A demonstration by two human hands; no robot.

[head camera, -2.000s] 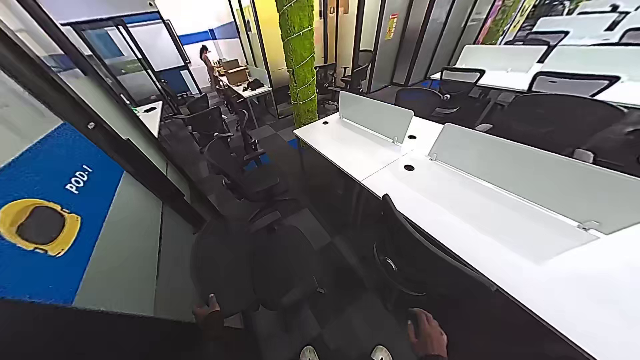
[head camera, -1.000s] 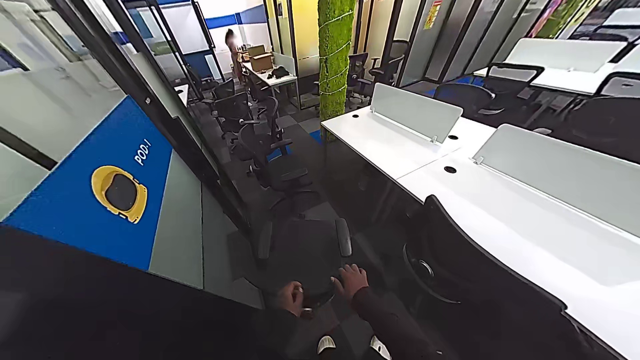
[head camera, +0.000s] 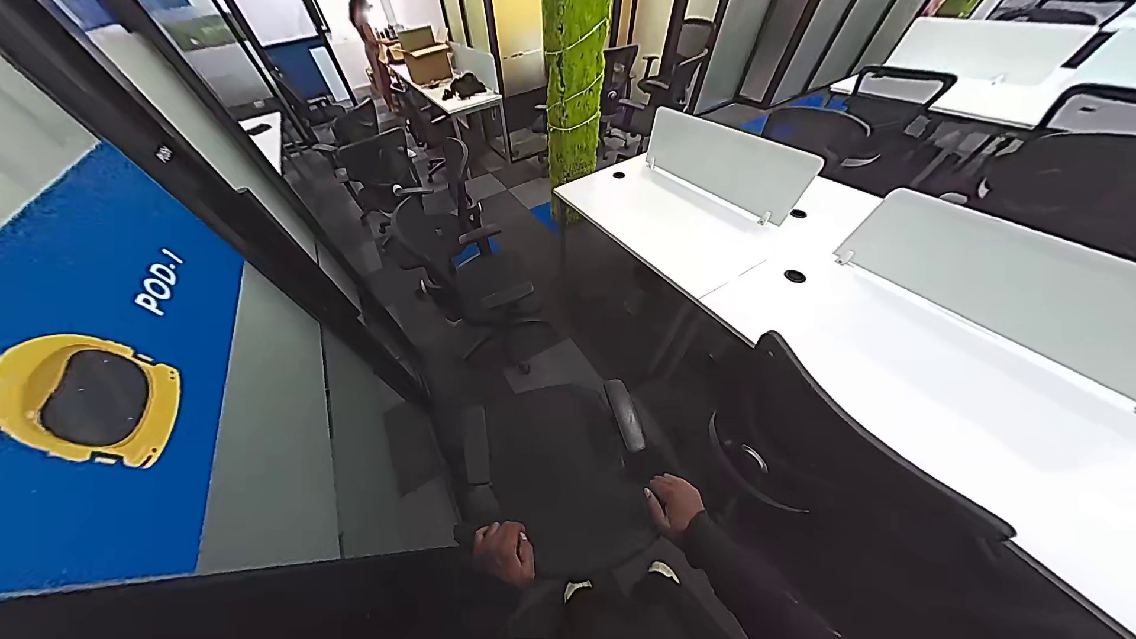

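A black office chair point(head camera: 564, 470) stands low in front of me, its two armrests pointing away. My left hand point(head camera: 504, 550) is curled at the chair's near left edge. On the near right side, just behind the right armrest, my right hand point(head camera: 676, 504) has its fingers bent over the edge. Dark sleeves and the dark chair hide exactly where the fingers touch. My shoe tips show below, between the hands.
A glass wall with a blue panel point(head camera: 124, 373) runs along the left. White desks point(head camera: 745, 293) with dividers and another black chair point(head camera: 852, 497) flank the right. More chairs point(head camera: 497, 275), a green-wrapped pillar point(head camera: 575, 106) and a distant person point(head camera: 368, 53) are ahead.
Two seconds ago my hands were wide apart; they have come closer together and are now at the chair's near edge. The chair stands more upright in line before me.
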